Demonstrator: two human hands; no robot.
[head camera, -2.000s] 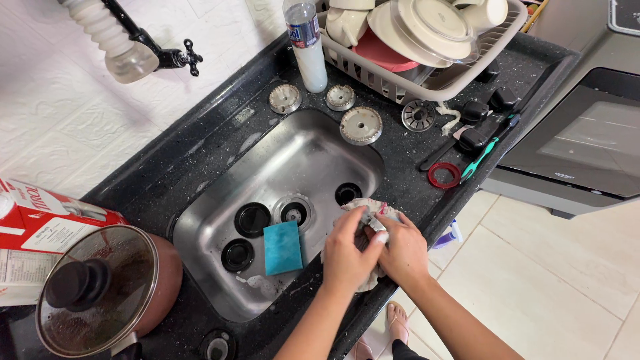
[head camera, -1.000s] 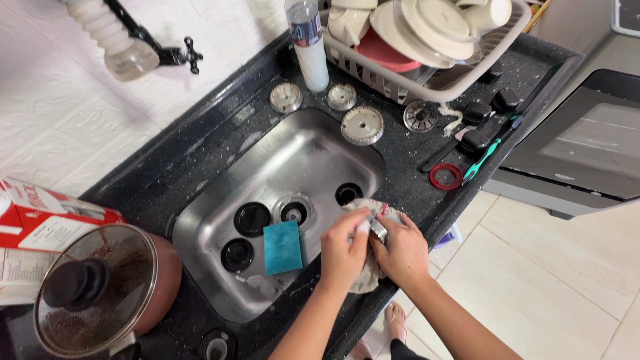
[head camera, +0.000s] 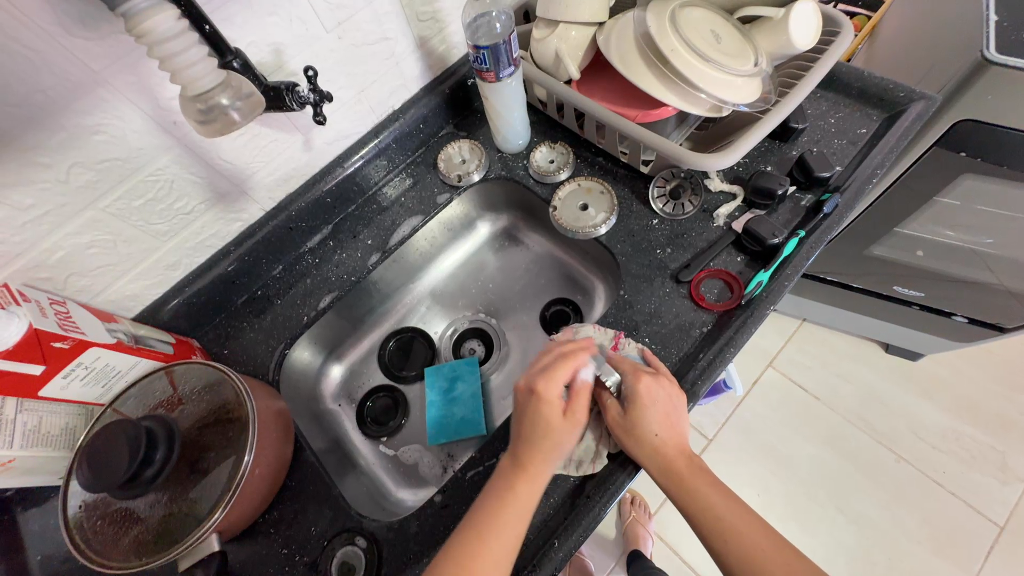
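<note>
Over the sink's front right edge, my right hand (head camera: 652, 404) grips a small metal burner part (head camera: 608, 374), its rim showing between the hands. My left hand (head camera: 556, 392) presses against that part, with a bit of whitish cloth at its fingertips. A stained cloth (head camera: 588, 448) lies beneath both hands. In the steel sink (head camera: 336, 360) are a blue sponge (head camera: 454, 402) and black burner caps (head camera: 406, 354) around the drain (head camera: 472, 344). Metal burner heads (head camera: 584, 206) stand on the counter behind the sink.
A dish rack (head camera: 720, 156) with crockery and a bottle (head camera: 500, 88) stand at the back. Black knobs (head camera: 766, 189), a green toothbrush (head camera: 774, 268) and a red ring (head camera: 716, 289) lie at right. A lidded pot (head camera: 264, 456) and red-and-white carton (head camera: 96, 344) are at left; a faucet (head camera: 280, 96) hangs above.
My fingers have shifted around the small metal part, and its visible side has turned. Both hands remain over the cloth. The items in the sink have not moved.
</note>
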